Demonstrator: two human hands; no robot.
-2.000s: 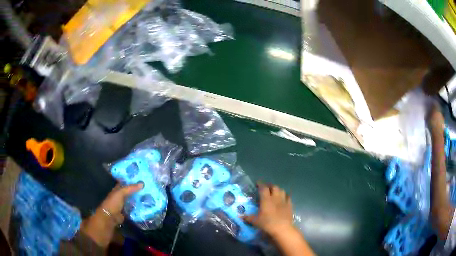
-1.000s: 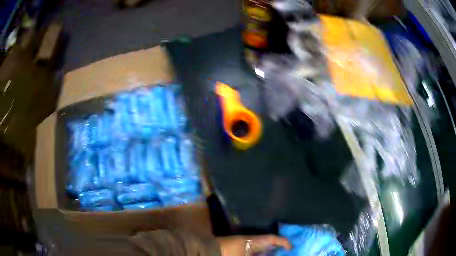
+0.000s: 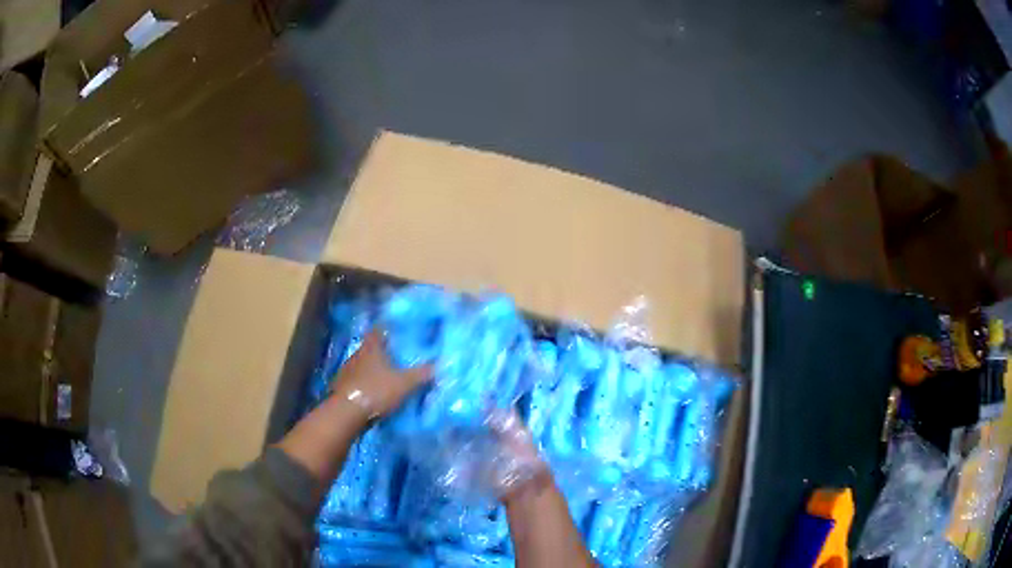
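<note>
Bagged light-blue plastic parts [image 3: 455, 344] are held between my two hands over the open carton [image 3: 533, 222]. They are blurred, so I cannot tell how many there are. My left hand [image 3: 377, 383] grips them from the left. My right hand [image 3: 516, 455] is on their lower right side, partly covered by clear film. The carton below is filled with rows of upright bagged blue parts [image 3: 633, 411]. Its far and left flaps are open. The hands and held parts hide some of the rows.
The dark bench [image 3: 821, 377] stands right of the carton, with an orange tape dispenser [image 3: 827, 527], a bottle [image 3: 965, 338] and crumpled film [image 3: 910, 499]. Brown cartons [image 3: 189, 133] stand at the left, another [image 3: 877, 227] at the upper right. Loose film [image 3: 261, 220] lies on the grey floor.
The view has swung from the bench to the carton. The bagged blue parts, earlier on the bench under my hands, are now held above the carton's rows.
</note>
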